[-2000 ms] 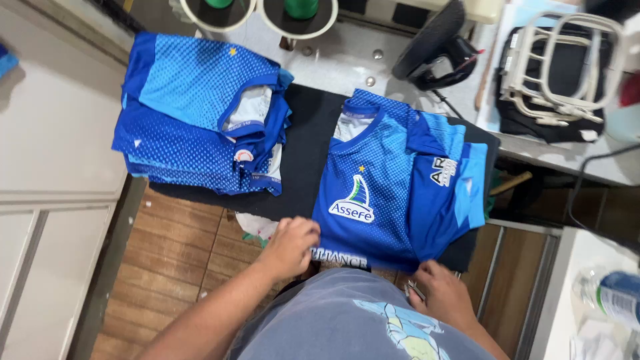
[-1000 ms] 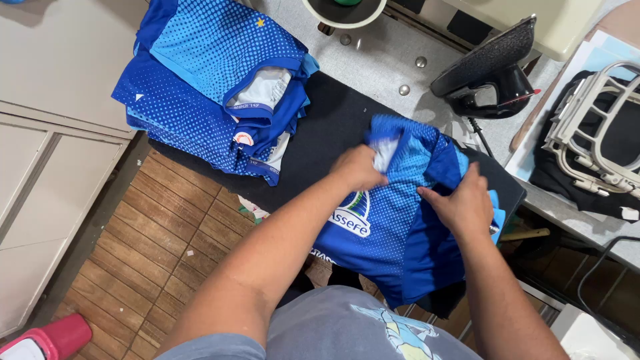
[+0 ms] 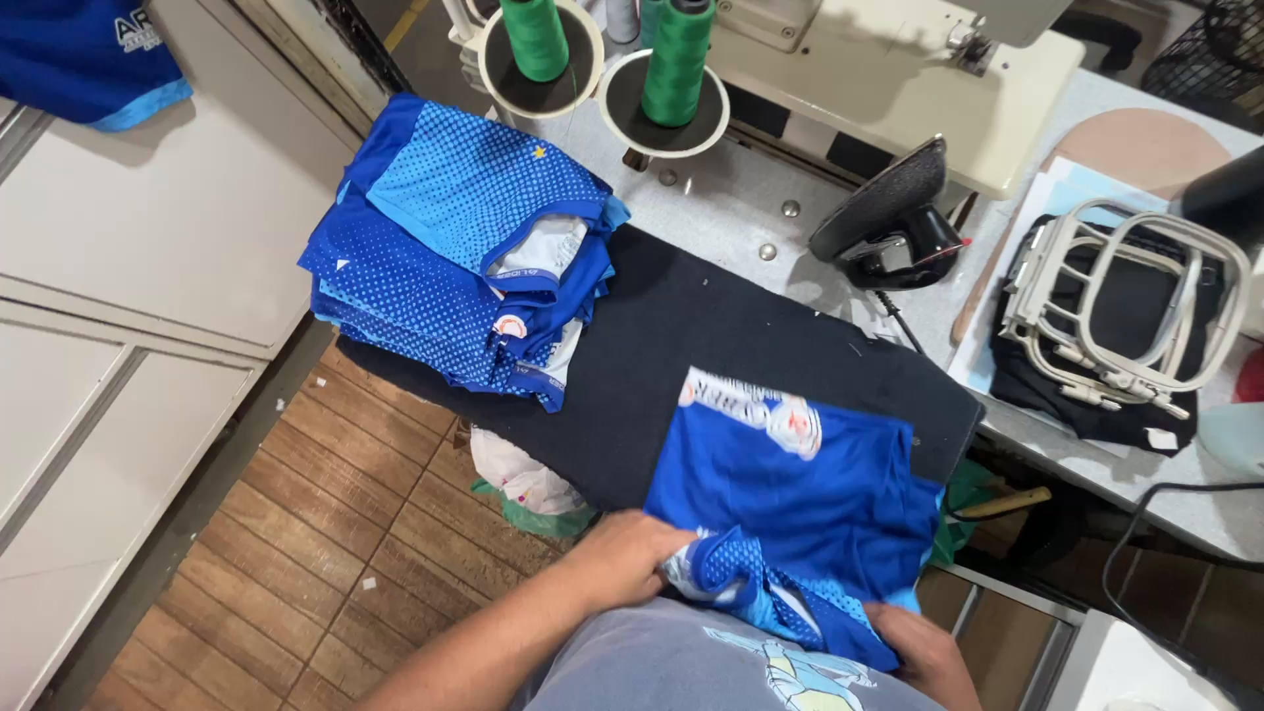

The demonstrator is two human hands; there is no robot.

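A blue sports jersey (image 3: pixel 790 494) lies on the right part of a black padded ironing board (image 3: pixel 632 346), its white printed band toward the far side. The near part of the jersey is bunched against my body. My left hand (image 3: pixel 632 558) grips the bunched collar area at its left. At the lower right, my right hand (image 3: pixel 923 647) holds the jersey's near right edge, its fingers partly hidden by the cloth. A pile of folded blue jerseys (image 3: pixel 444 267) rests on the board's left part. Beyond the board, a black clothes iron (image 3: pixel 894 222) stands tilted on its heel.
Green thread cones (image 3: pixel 676 69) stand beside a cream sewing machine (image 3: pixel 889 89) at the back. White embroidery hoops (image 3: pixel 1126 306) lie on black cloth at the right. A plastic bag (image 3: pixel 523 474) hangs below the board's near edge. Another blue jersey (image 3: pixel 89 59) shows at the upper left.
The jersey's star-and-logo front faced up before; now a plain blue side with a white printed band shows. Both hands have drawn back toward my body with the cloth.
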